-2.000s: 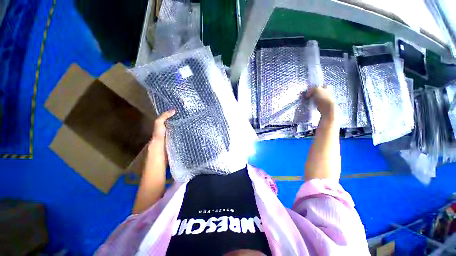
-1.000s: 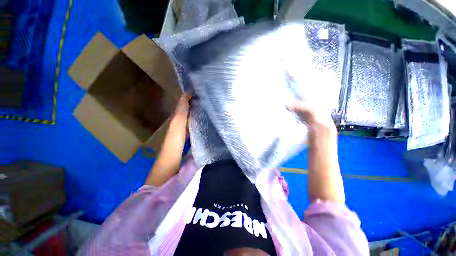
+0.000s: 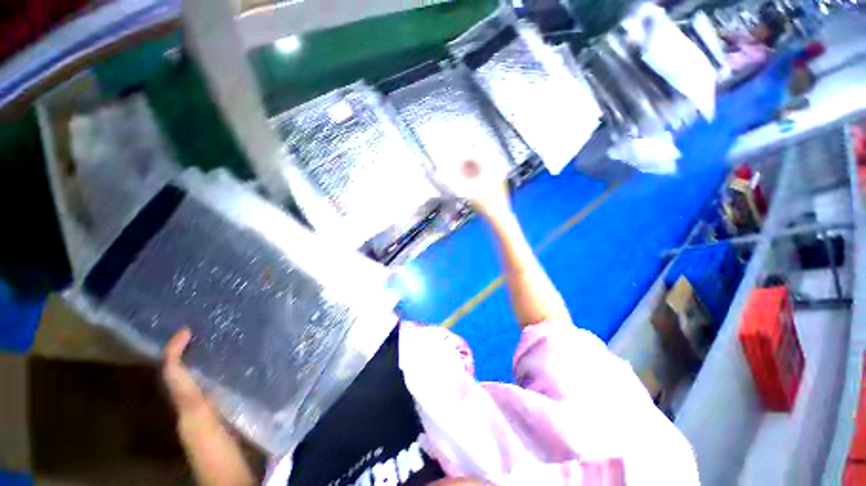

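A stack of bubble-wrapped panels (image 3: 237,294) lies against my front at the lower left, a dark band along its upper left end. My left hand (image 3: 185,399) holds it at the near edge, thumb on top. More bagged panels (image 3: 356,157) lie in overlapping rows along the green-topped bench (image 3: 323,57). My right hand (image 3: 478,180) reaches to the bench edge, over a bagged panel (image 3: 439,123). It is blurred and washed out by glare, so its grip cannot be told.
An open cardboard carton (image 3: 95,418) is at the lower left. A pale box (image 3: 59,180) with clear wrap stands at the bench end. A metal post (image 3: 228,95) rises from the bench. Shelving with a red bin (image 3: 771,349) is at right. People show far off at top right.
The view has swung right. My right hand has left the panel it was carrying onto the held stack and now is at the bench row. My left hand still holds the stack.
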